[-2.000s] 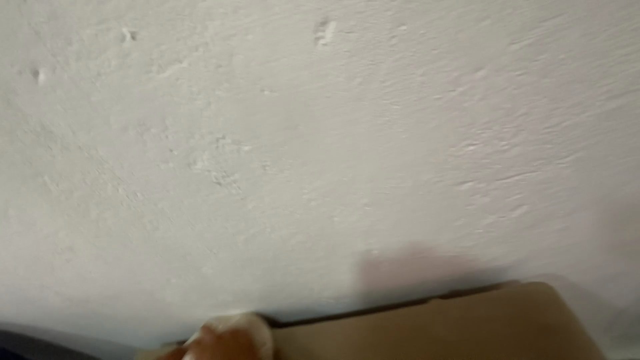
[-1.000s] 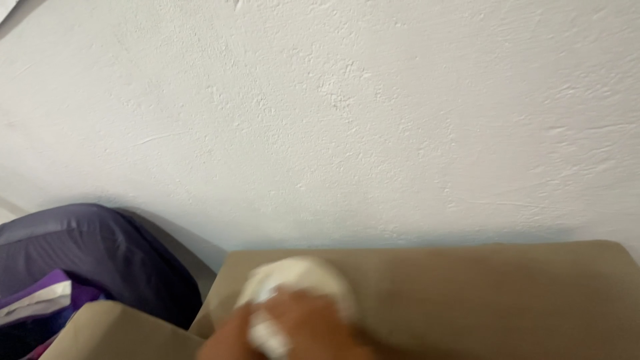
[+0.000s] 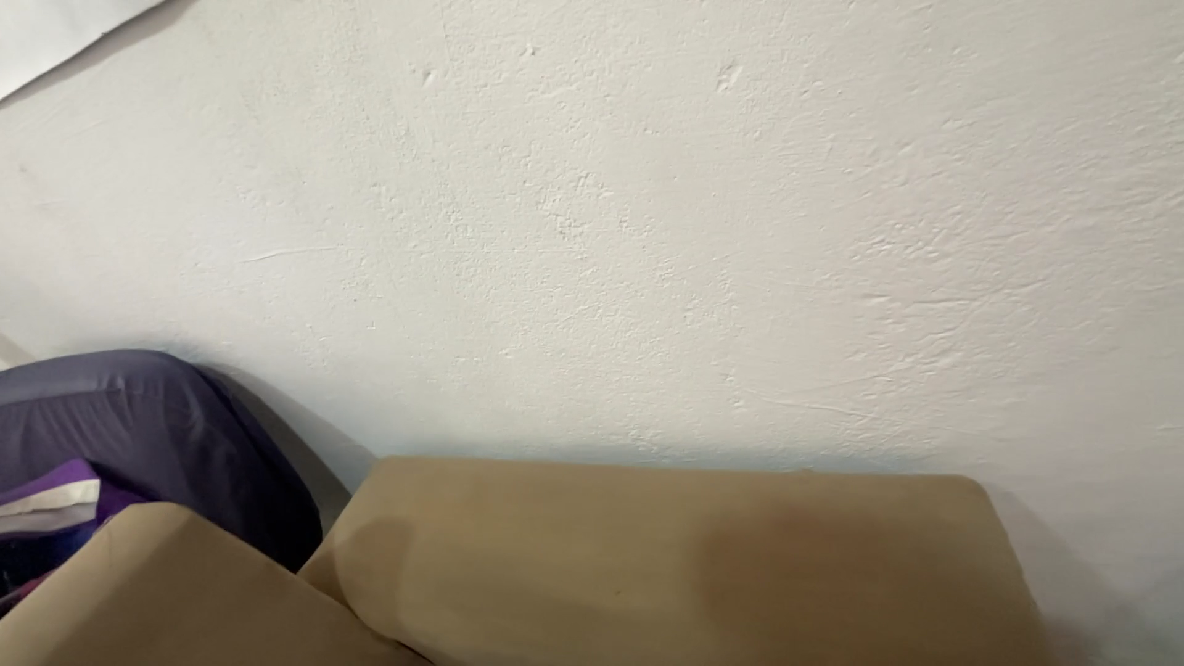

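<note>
Neither my left hand nor my right hand shows in the head view. A tan fabric-covered sofa back [image 3: 573, 546] runs along the bottom, with its top edge near the wall. Darker patches mark its cover, a reddish-brown one right of its middle and another at its left end; whether they are shadow or stain I cannot tell. A second tan padded part [image 3: 176, 592], likely the sofa's arm, meets it at the lower left.
Behind the sofa rises a rough white plastered wall [image 3: 592, 259]. At the left are a dark purple-grey cushioned object [image 3: 139, 416] and a purple cloth with a white band [image 3: 69, 499]. A white sheet [image 3: 55, 32] hangs in the top left corner.
A hand holding a pale cloth was on the sofa back a second ago; it is out of view now. The view has shifted since the first frame.
</note>
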